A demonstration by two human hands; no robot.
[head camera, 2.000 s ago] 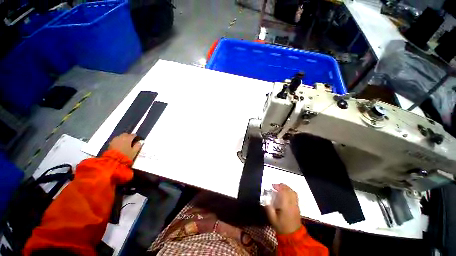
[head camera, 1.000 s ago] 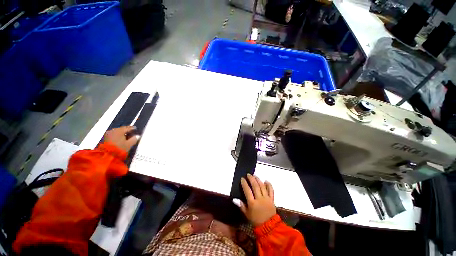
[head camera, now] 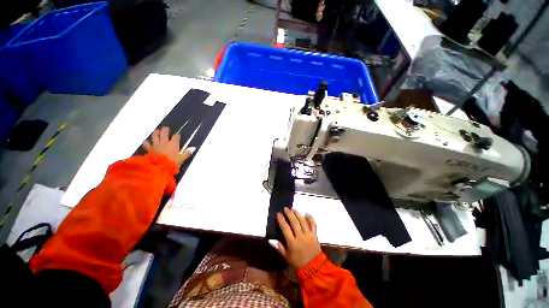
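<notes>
Long black fabric strips (head camera: 201, 115) lie side by side at the left of the white table, with narrow gaps between them. My left hand (head camera: 165, 146) rests on them with fingers spread. Another black fabric strip (head camera: 281, 194) lies from the presser foot (head camera: 304, 171) down to the table's front edge. My right hand (head camera: 297, 235) lies flat on its lower part, fingers slightly apart. The cream-white sewing machine (head camera: 385, 135) stands over the needle plate. Wider black cut panels (head camera: 365, 195) lie under its arm.
Thin metal tools (head camera: 432, 227) lie right of the panels. A blue plastic bin (head camera: 295, 67) stands behind the table, and a larger blue bin (head camera: 72, 54) stands at far left. Dark stacked pieces (head camera: 511, 231) hang at the right. A white side table (head camera: 409, 27) stands behind.
My left hand and the left strips have moved up and inward on the table. My right hand has gone from beside the front strip to flat on it. The view has shifted.
</notes>
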